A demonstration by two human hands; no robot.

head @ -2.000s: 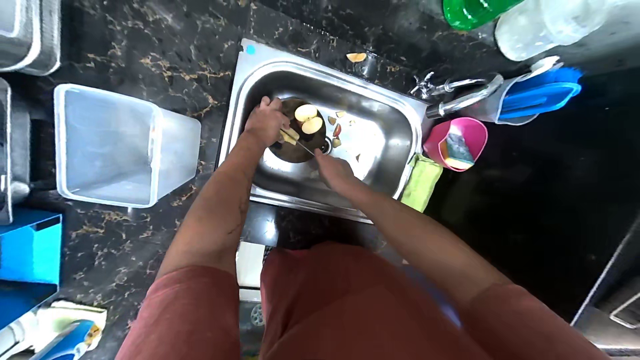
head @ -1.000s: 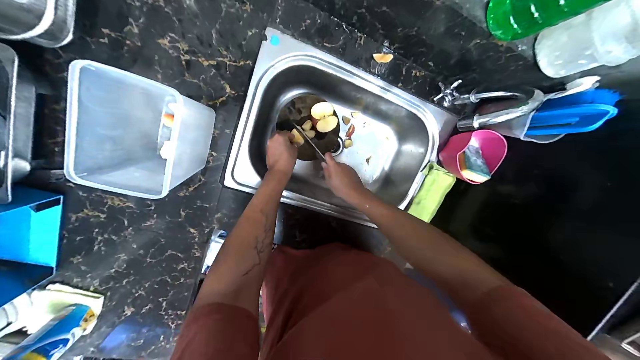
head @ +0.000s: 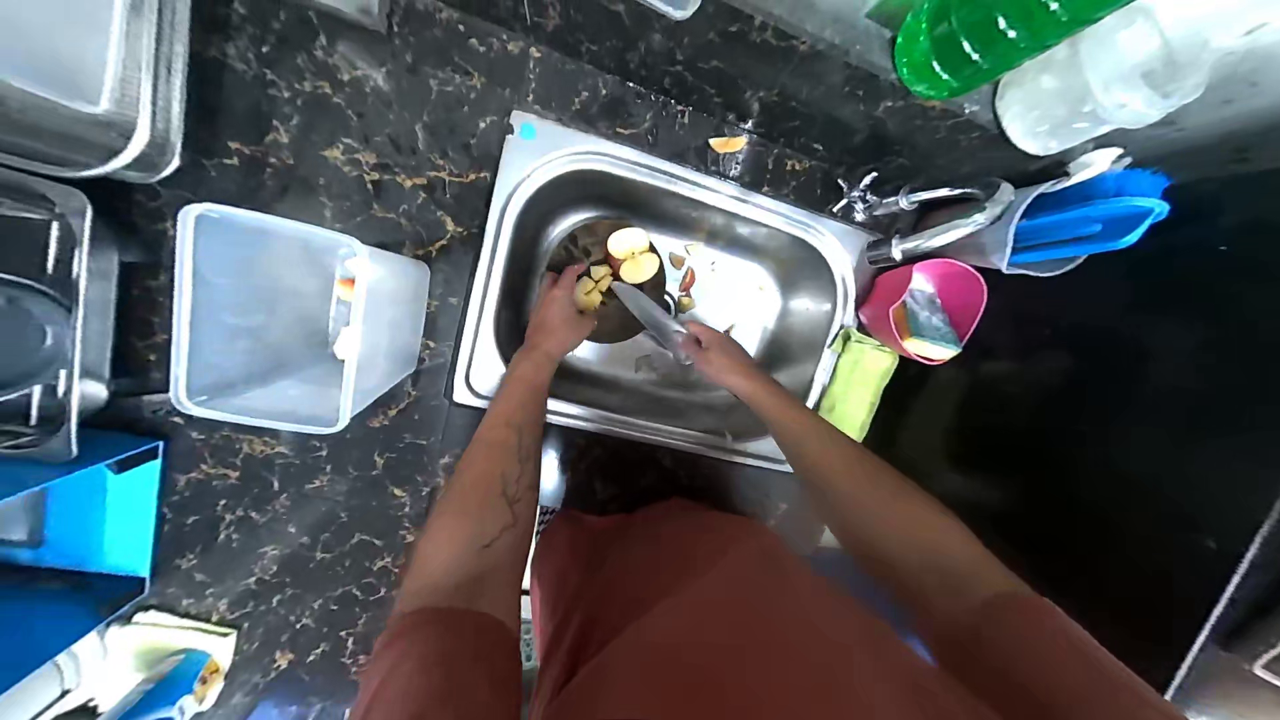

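My right hand point(head: 718, 355) grips the handle of a kitchen knife point(head: 650, 315); its blade points up and left over a dark round board point(head: 615, 325) in the steel sink point(head: 690, 410). My left hand point(head: 560, 315) rests at the board's left edge, its fingers against cut apple pieces point(head: 592, 290). Whether it grips a piece is hard to tell. Two cut apple halves point(head: 638, 266) lie at the top of the board, cut faces showing. Small apple scraps point(head: 687, 280) are scattered to the right, on the sink's floor.
Left of the sink stands a clear plastic container point(head: 265, 320). A metal faucet point(head: 945, 235), a pink cup with a sponge point(head: 925, 310) and a green cloth point(head: 858, 380) are at the right. An apple wedge point(head: 728, 144) lies on the counter behind the sink.
The knife blade, among the apple pieces a second ago, now lies to their right. My left hand stays beside the pieces. The view has shifted.
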